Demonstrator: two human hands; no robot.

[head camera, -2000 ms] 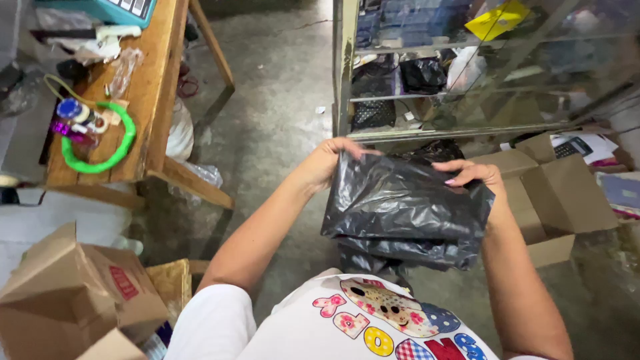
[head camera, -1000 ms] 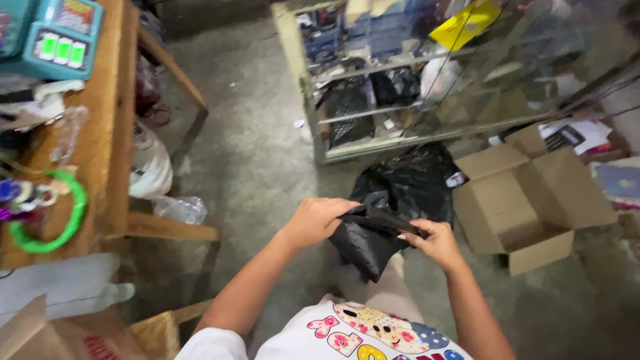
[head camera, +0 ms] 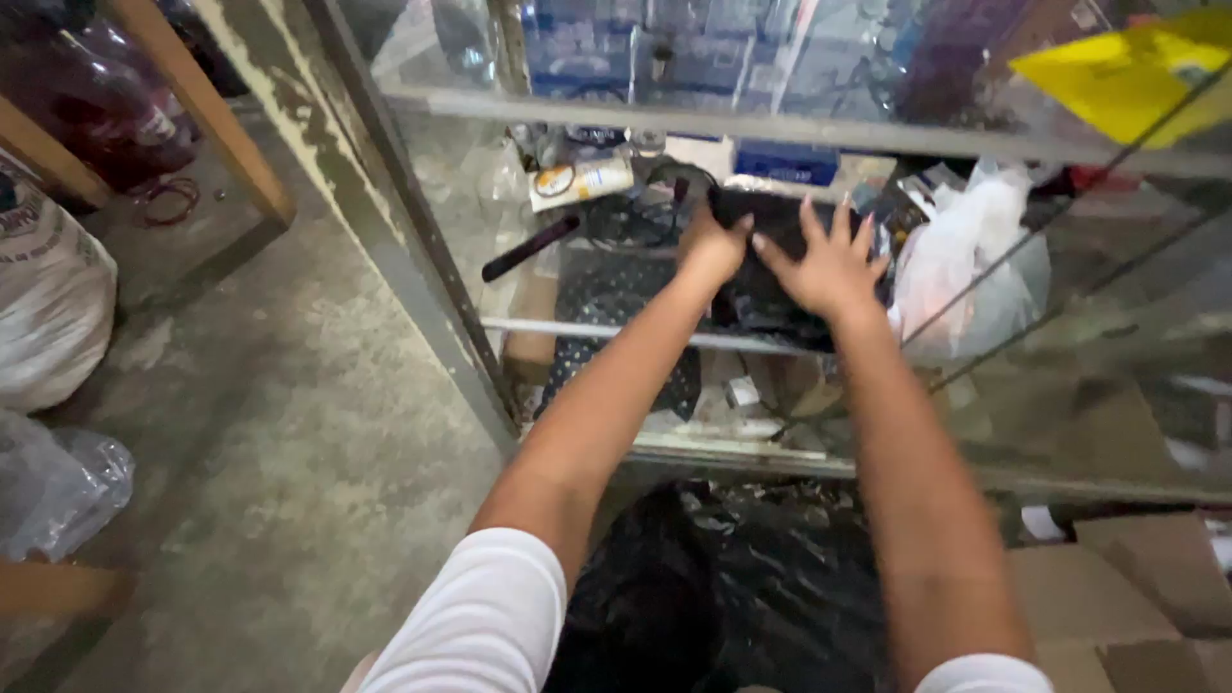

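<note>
Both hands reach into a glass-fronted display cabinet. My left hand [head camera: 713, 248] touches the left side of black plastic bags [head camera: 770, 289] on a shelf; its fingertips are partly hidden. My right hand [head camera: 833, 260] lies on top of the same bags, palm down with fingers spread. To their right sits a white plastic bag [head camera: 982, 260] with something inside. A white and orange packet [head camera: 581, 183] lies to the left, near dark cable-like loops. Black plastic with pale dots [head camera: 616, 289] shows left of my left hand. Below the cabinet, a large black plastic bag [head camera: 731, 587] rests on the floor.
The cabinet's worn metal post [head camera: 385, 212] stands left of my arms, and its shelf edge [head camera: 674, 335] crosses under them. An open cardboard box [head camera: 1088, 597] is at the lower right. A filled woven sack [head camera: 48, 289] and wooden legs [head camera: 207, 115] are at the left.
Both hands have moved forward from in front of my body into the cabinet. The black plastic bag they held earlier is no longer held up between them. The view has moved closer to the cabinet.
</note>
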